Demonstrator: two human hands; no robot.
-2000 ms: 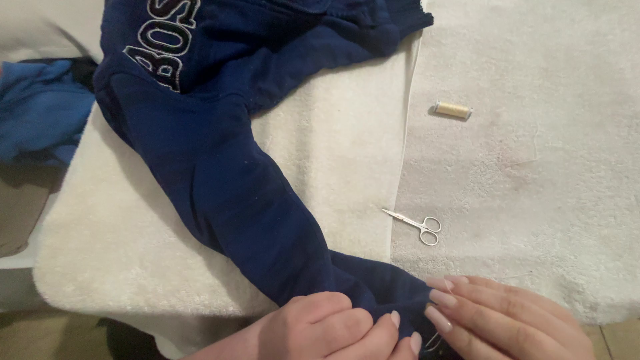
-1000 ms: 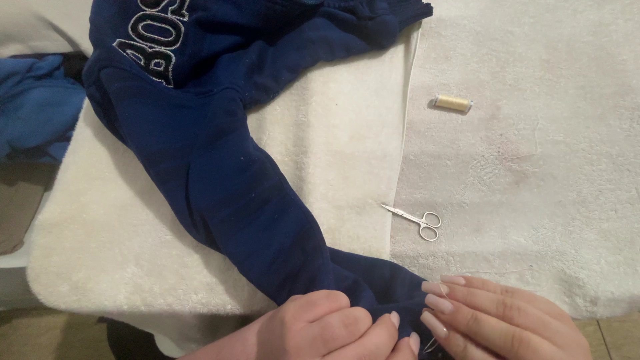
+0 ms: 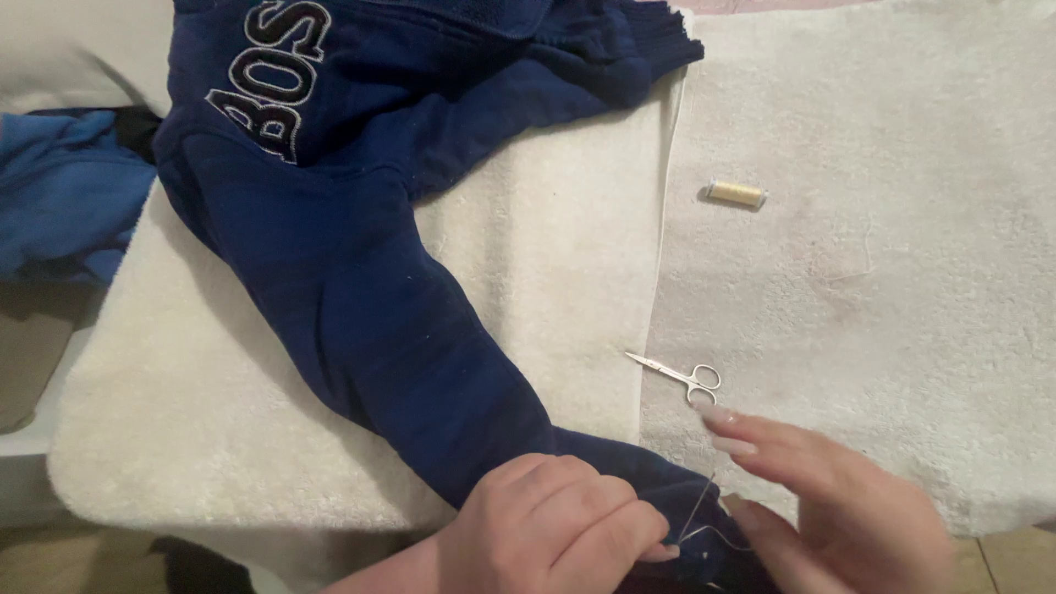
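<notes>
A navy sweatshirt (image 3: 396, 330) with appliqué letters lies across a cream towel, one sleeve running down to the bottom of the view. My left hand (image 3: 569, 524) grips the fabric near that sleeve's end. Beside its fingertips a sewing needle (image 3: 699, 505) sticks up from the navy cloth, with light thread (image 3: 718, 532) looping to the right. My right hand (image 3: 833, 503) is just right of the needle, thumb and fingers apart, holding nothing that I can see. Small metal scissors (image 3: 672, 371) lie just above its fingertips. The sleeve's end is partly hidden by the hands.
A spool of pale yellow thread (image 3: 736, 194) lies on the towel (image 3: 907, 330) at the upper right. Blue cloth (image 3: 66, 190) hangs at the left edge beside the cream-covered surface. A wooden floor shows at the lower corners.
My right hand has come away from the fabric and its fingers have spread near the scissors. The needle now shows upright. My left hand still grips the sleeve.
</notes>
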